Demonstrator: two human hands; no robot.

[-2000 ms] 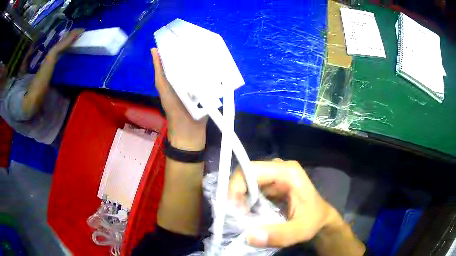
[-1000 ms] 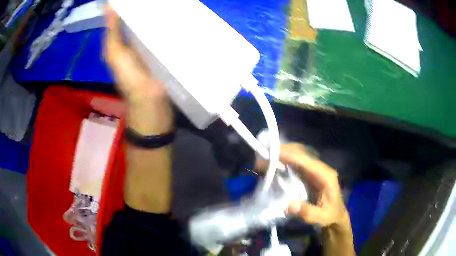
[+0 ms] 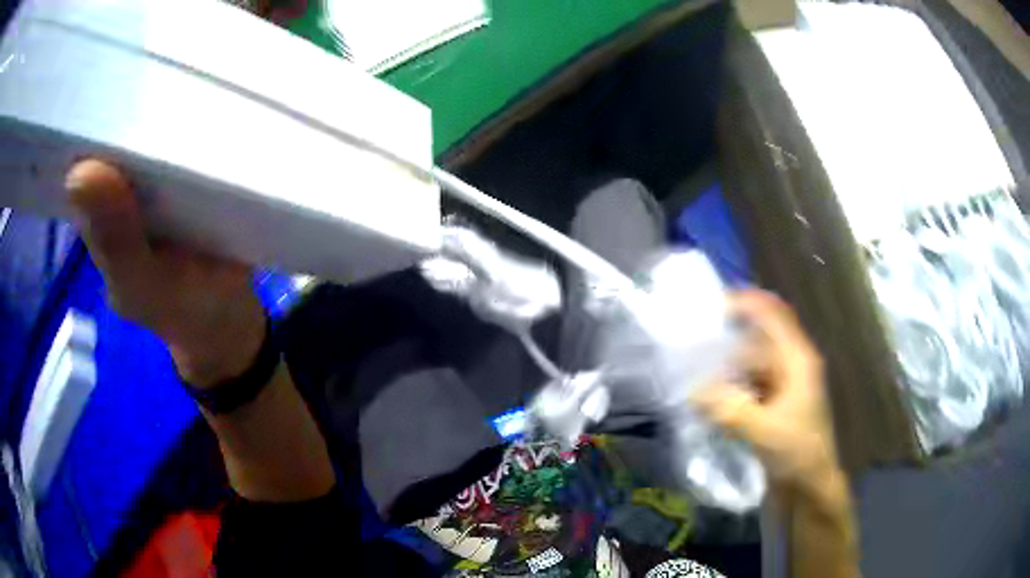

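Observation:
Two long white bars (image 3: pixel 249 136), likely power strips, lie together at the upper left, held up by my left hand (image 3: pixel 169 271), which grips them from below. White cords (image 3: pixel 542 237) run from their right end to my right hand (image 3: pixel 779 395). My right hand is blurred and closed around a crumpled clear plastic bag (image 3: pixel 689 339) with cord ends. Another bagged bundle (image 3: pixel 497 282) hangs beside the bars' end, with a small white end piece (image 3: pixel 570 403) below it.
An open carton (image 3: pixel 808 226) at the right holds white bars (image 3: pixel 904 113) and bagged cords (image 3: pixel 960 316). A green mat (image 3: pixel 531 57) with a notebook (image 3: pixel 407 28) is at the top. Another white bar (image 3: pixel 57 395) lies on blue sheeting (image 3: pixel 124 418). A red bin (image 3: pixel 181 548) shows at lower left.
The view has swung right, bringing the carton into view. Both hands have moved with the bars and bag, away from the blue sheeting towards the carton.

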